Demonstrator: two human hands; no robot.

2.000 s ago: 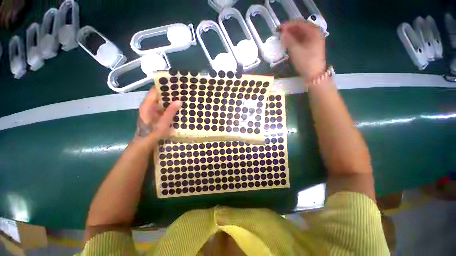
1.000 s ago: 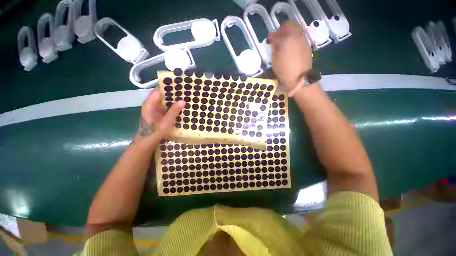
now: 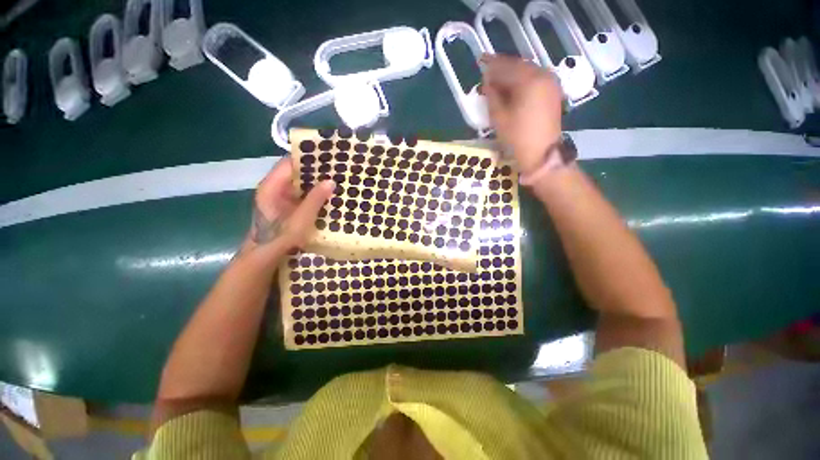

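My left hand [image 3: 292,208] holds a cream-yellow sheet with rows of black dots [image 3: 388,193] by its left edge, thumb on top. A second dot sheet [image 3: 405,305] lies under it on the near green surface. My right hand [image 3: 521,103] is over the white housings beyond the sheets, its fingers bent at a white housing [image 3: 463,76]. Its fingertips are blurred, and I cannot tell whether they hold a pad. Three housings to its right, one of them here [image 3: 571,67], show a small dark dot near the end.
More white housings lie on the far green surface, at the left [image 3: 108,67], middle [image 3: 373,52] and far right [image 3: 782,85]. A curved white strip [image 3: 135,190] runs between the far and near green surfaces. A cardboard box [image 3: 58,413] is at the lower left.
The housings have shifted to the right in view. My right hand has moved left since two seconds ago and now is at a different housing. A further housing shows a dark dot. My left hand stays almost still.
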